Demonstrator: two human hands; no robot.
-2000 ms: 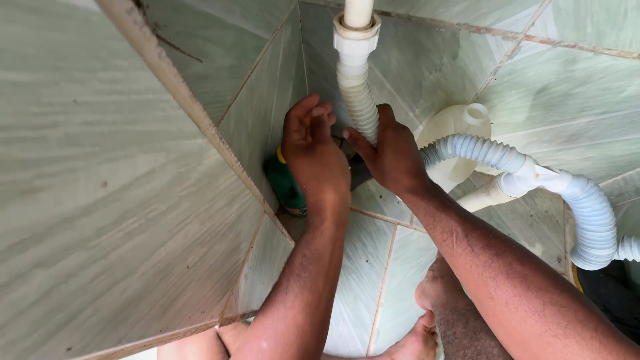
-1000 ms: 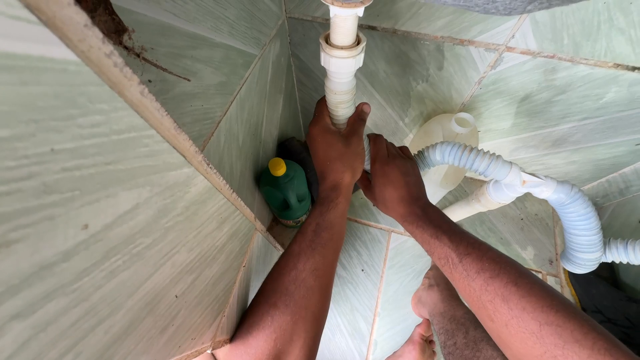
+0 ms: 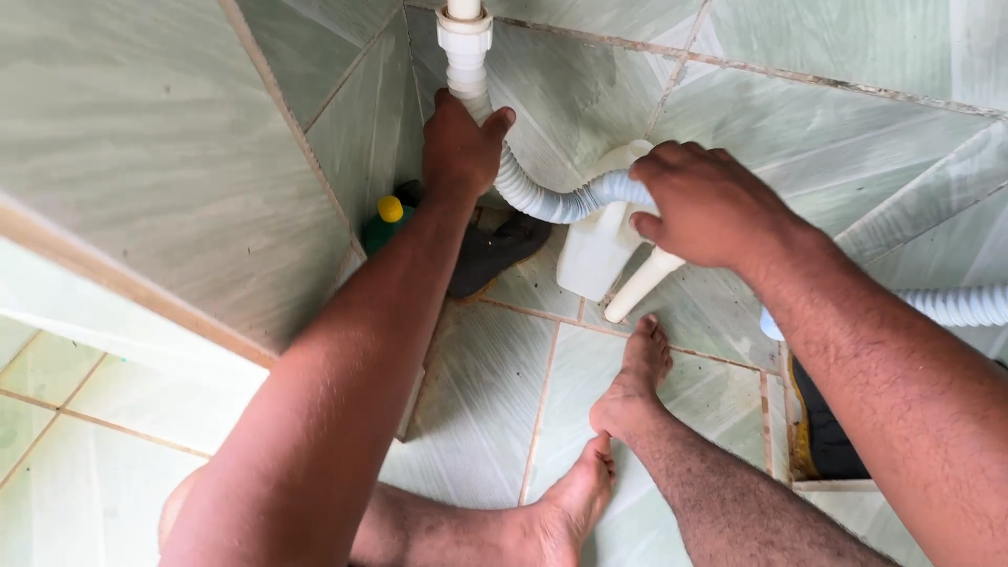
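Observation:
A white corrugated drain hose (image 3: 539,198) hangs from a white plastic pipe coupling (image 3: 465,35) at the top and curves to the right. My left hand (image 3: 465,146) grips the hose a little below the coupling, its thumb raised along the side. Over the hose's right end lies my right hand (image 3: 701,201), which covers the joint there; its fingers curl around that part. A straight white pipe (image 3: 642,287) slants down from under this hand to the floor. Beyond my right forearm, another corrugated hose length (image 3: 957,305) runs to the right edge.
A translucent plastic jug (image 3: 594,252) stands behind the hose. A green bottle with a yellow cap (image 3: 390,209) and a dark shoe (image 3: 496,252) are in the corner by my left forearm. Tiled walls (image 3: 157,118) rise around, and bare feet (image 3: 579,480) rest on the tiled floor.
My right hand has moved right along the hose, away from my left hand, to the joint by the jug. The hose between my hands is now exposed, as is the dark shoe.

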